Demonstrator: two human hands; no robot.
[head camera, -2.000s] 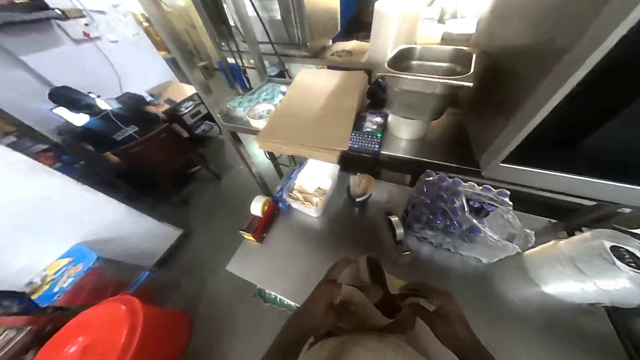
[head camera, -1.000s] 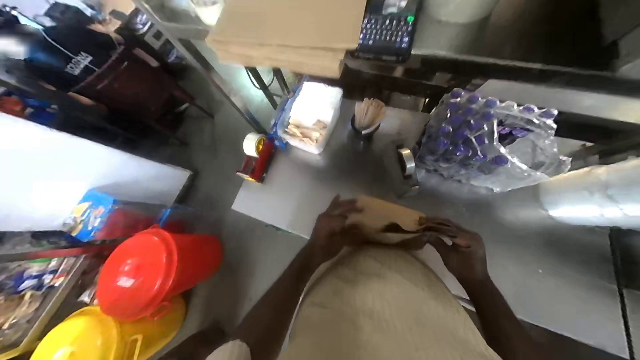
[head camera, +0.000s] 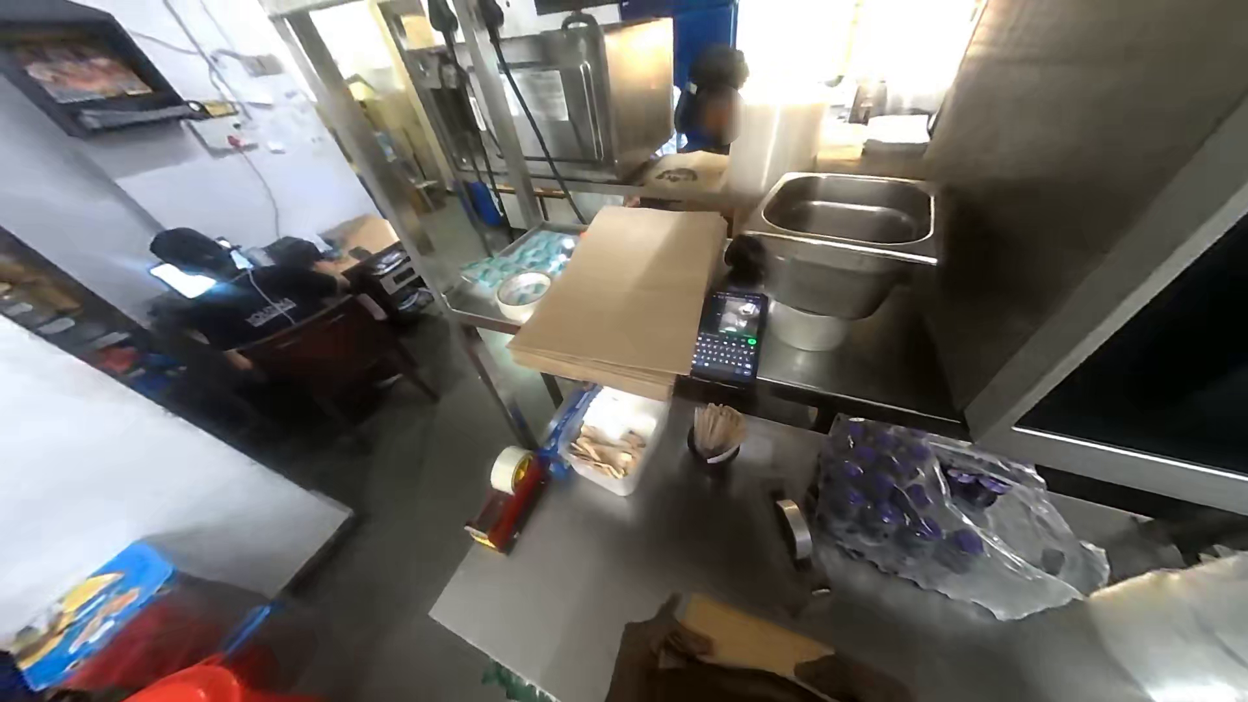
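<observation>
At the bottom edge of the view, over the steel table (head camera: 624, 565), my left hand (head camera: 648, 653) grips the left end of a brown paper piece (head camera: 746, 639), which looks like a folded bag. My right hand (head camera: 848, 678) is on its right end. Both hands are partly cut off by the frame. Beyond them on the table lie a roll of tape (head camera: 795, 529), a dark cup of wooden sticks (head camera: 718, 434), a white tub of small wooden pieces (head camera: 614, 444) and a red tape dispenser (head camera: 507, 502).
Plastic-wrapped bottles with purple caps (head camera: 902, 497) stand at right. A shelf behind holds stacked brown paper bags or sheets (head camera: 629, 288), a phone (head camera: 729, 336) and a steel food pan (head camera: 848, 244). A person (head camera: 244, 292) sits far left. A red bucket (head camera: 195, 682) is at lower left.
The view has tilted up since one second ago, so my hands sit lower in it. They stay on the brown paper piece throughout.
</observation>
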